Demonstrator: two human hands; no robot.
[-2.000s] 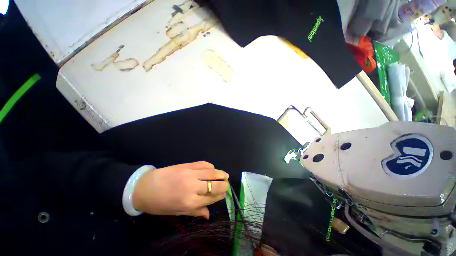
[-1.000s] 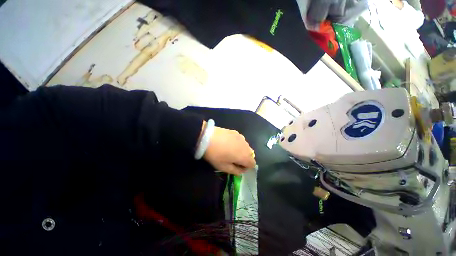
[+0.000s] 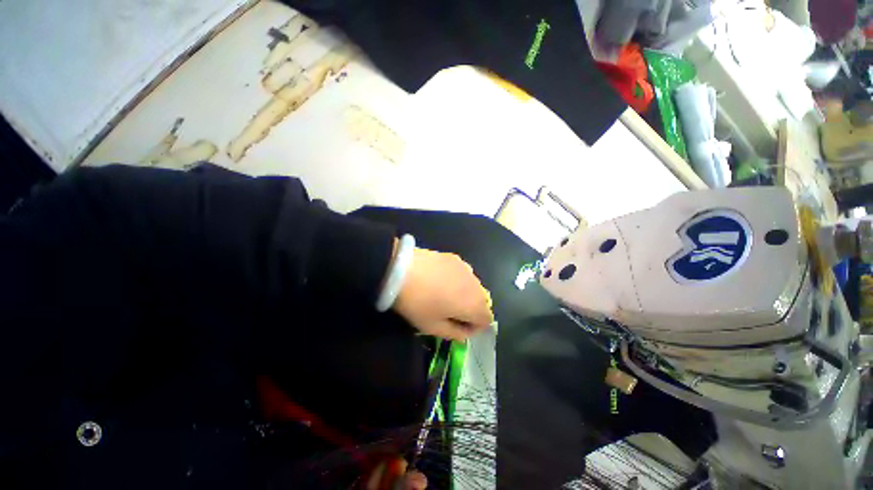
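A black garment panel [image 3: 536, 383] lies left of and below the sewing machine head [image 3: 689, 258]. A bright green strip [image 3: 457, 383] and a white piece [image 3: 476, 412] run along an opening in it. My left hand [image 3: 445, 292], with a white band at the wrist, pinches the upper end of the strip; its fingertips are partly hidden. My right hand [image 3: 412, 478] is at the bottom edge, partly cut off and behind dark hair strands. It holds scissors [image 3: 433, 407] with orange-red handles, blades pointing up along the green strip.
A second black panel [image 3: 498, 48] with green lettering lies on the far part of the stained white table [image 3: 316, 124]. A bent metal guide [image 3: 536, 215] is beside the machine head. Red, green and grey bundles [image 3: 704, 134] lie beyond the table edge.
My left hand has moved right from the panel to the strip's upper end since the oldest frame. The scissors and my right hand now show more clearly at the bottom. The view has shifted.
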